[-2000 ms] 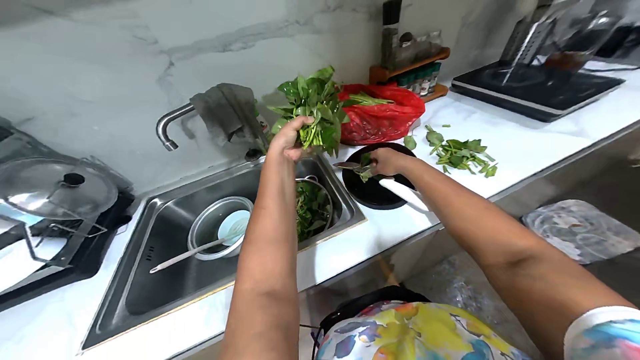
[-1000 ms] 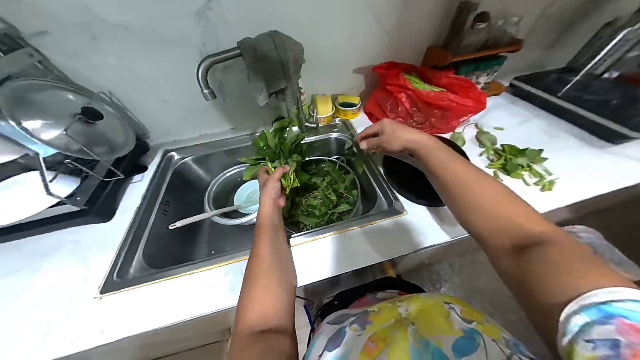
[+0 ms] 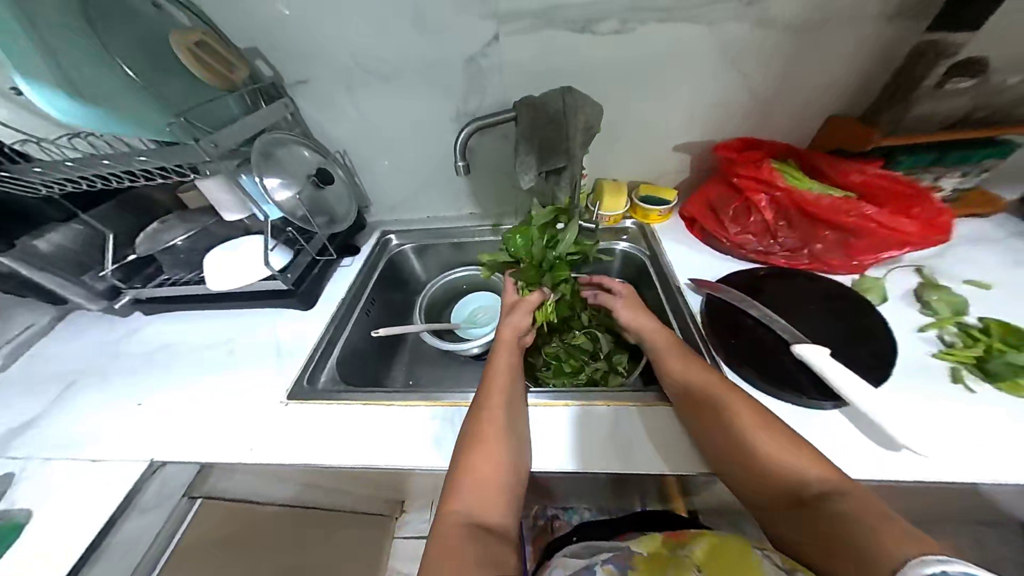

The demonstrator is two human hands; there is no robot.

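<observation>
My left hand (image 3: 522, 310) is closed around the stems of a bunch of leafy greens (image 3: 546, 246), held above the right side of the steel sink (image 3: 364, 352). Against the bunch's right side is my right hand (image 3: 620, 304), its fingers apart; whether it pinches a leaf is unclear. Below both hands, more cut greens (image 3: 580, 356) fill a container whose rim is mostly hidden. A knife with a white handle (image 3: 840, 376) lies across a round black board (image 3: 808, 320) at the right.
Left in the sink, a metal pot (image 3: 436, 296) holds a pale blue bowl (image 3: 478, 310) and a spoon. The faucet (image 3: 480, 124) bears a grey cloth (image 3: 556, 136). A red plastic bag (image 3: 808, 216) and loose greens (image 3: 992, 348) lie at right; a dish rack (image 3: 296, 272) stands left.
My left hand has brought the bunch from beside the red bag to over the sink. My right hand has moved left, from the black board to the bunch. The view has turned left.
</observation>
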